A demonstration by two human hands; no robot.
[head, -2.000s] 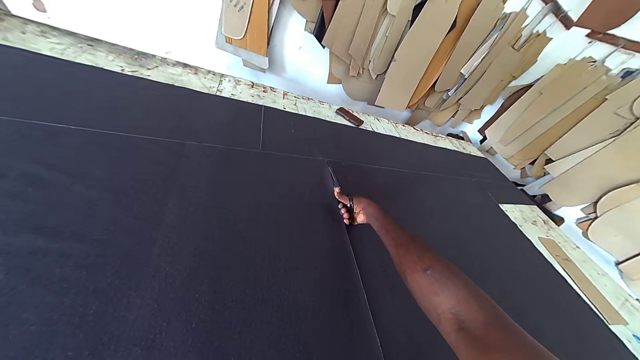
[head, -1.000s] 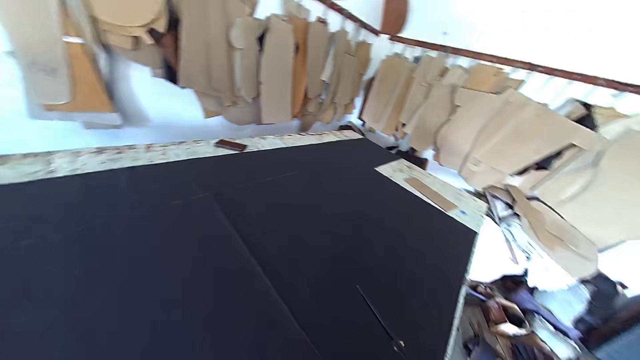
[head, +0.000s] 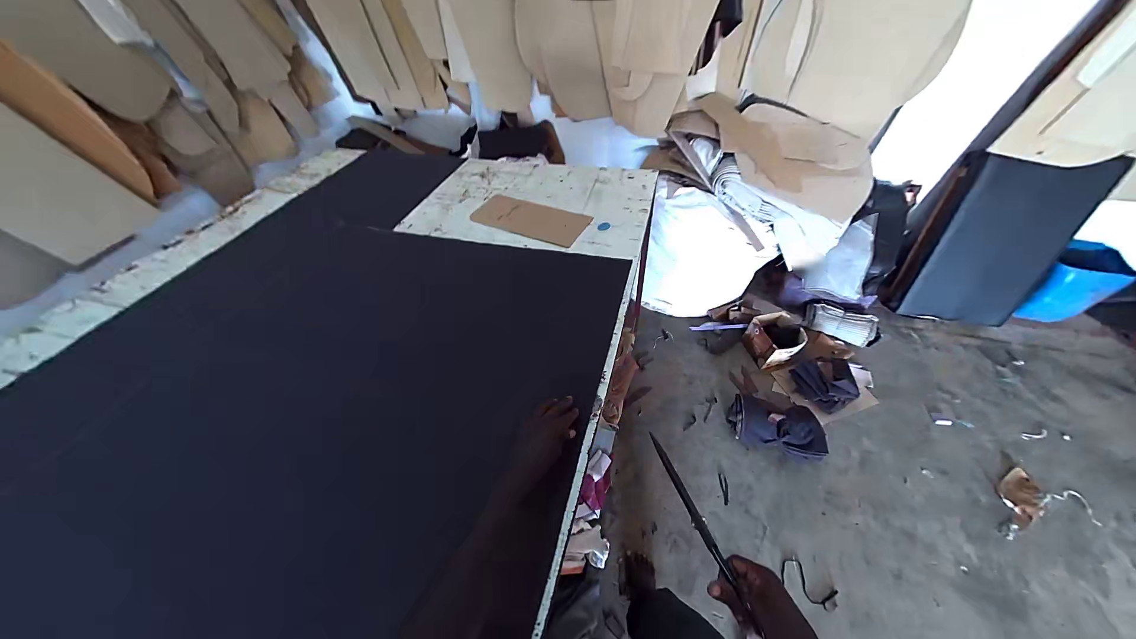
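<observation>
My left hand (head: 546,435) lies on the dark fabric (head: 311,355) near the table's right edge, fingers somewhat apart, holding nothing visible. To the right of the table, above the floor, my right hand (head: 754,590) grips a pair of long-bladed scissors (head: 697,515). The blades point up and to the left and look closed together. The dark fabric is spread wide over the pale, stained tabletop (head: 532,186). A small brown cardboard piece (head: 531,220) rests on the bare tabletop at the far end.
Card patterns (head: 568,53) hang along the wall. Past the table's far corner sits a white sack (head: 692,257) with folded material. On the concrete floor (head: 923,524) are a small open carton (head: 774,339), dark cloth bundles (head: 779,428) and scraps. A blue container (head: 1078,280) stands at right.
The view has swung far to the right. My right hand, on the scissors over the fabric two seconds ago, now holds them beyond the table's edge. My left hand has come into view.
</observation>
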